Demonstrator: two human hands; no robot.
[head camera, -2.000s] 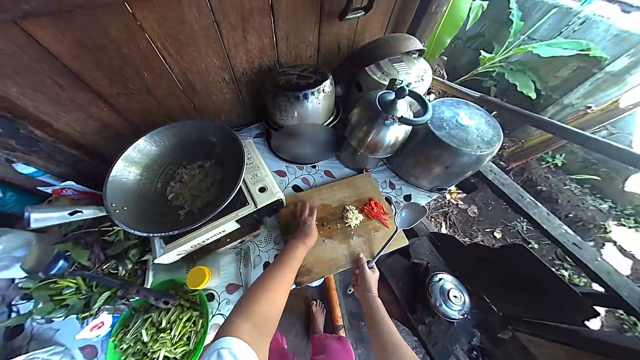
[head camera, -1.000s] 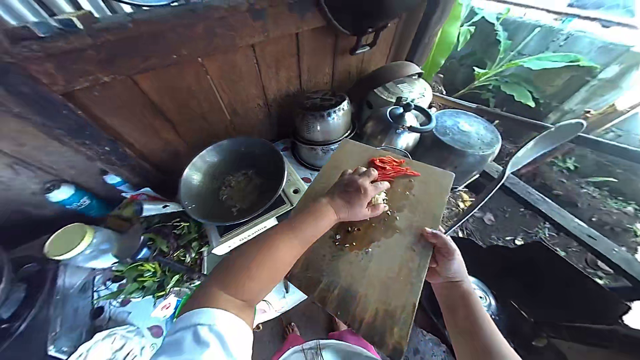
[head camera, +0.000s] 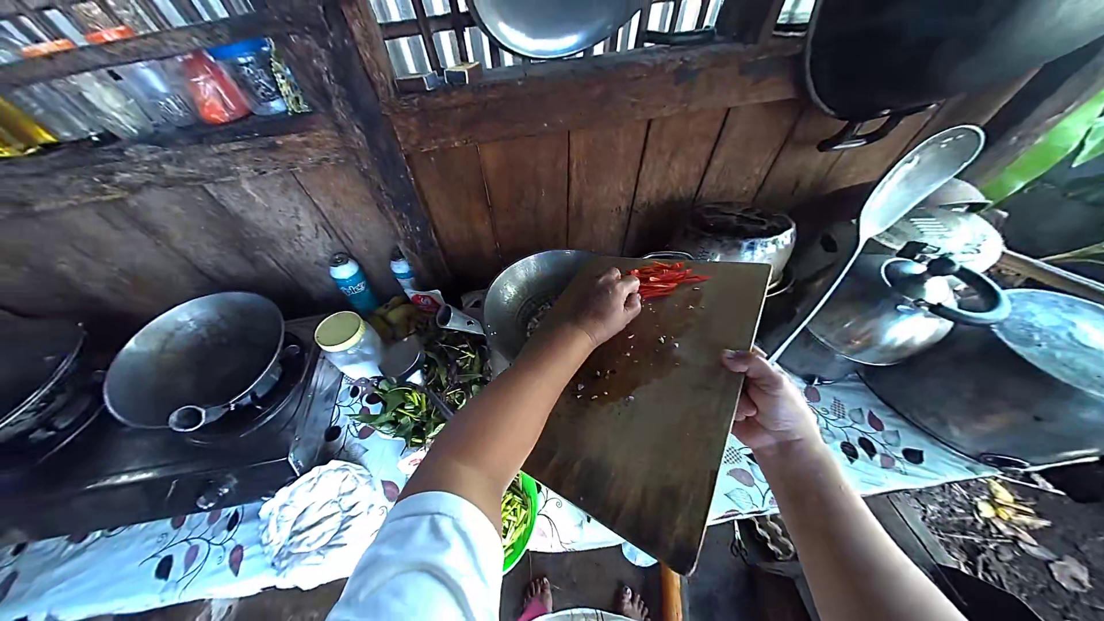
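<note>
My right hand (head camera: 772, 401) grips the side edge of a wooden cutting board (head camera: 647, 457) together with the handle of a metal ladle (head camera: 918, 181), whose bowl points up. The board is lifted and tilted, its far left corner over the wok (head camera: 517, 302) on the portable stove. Curled on the board's upper left part, my left hand (head camera: 608, 302) is beside sliced red chili (head camera: 664, 279); whether it holds anything is hidden. Small white bits (head camera: 660, 341) lie scattered on the wet patch of the board.
A second wok (head camera: 198, 358) sits on a stove at the left. Near it are a yellow-lidded jar (head camera: 345, 341), leafy greens (head camera: 410, 410), a white cloth (head camera: 323, 517) and a green basin (head camera: 520, 526) of cut vegetables. A kettle (head camera: 880, 306) and a large pot (head camera: 992, 388) stand at right.
The board, flat on the table at first, has been lifted and carried left to the wok. My left hand has moved from the chopped white pieces to the chili's left side. The view has swung left.
</note>
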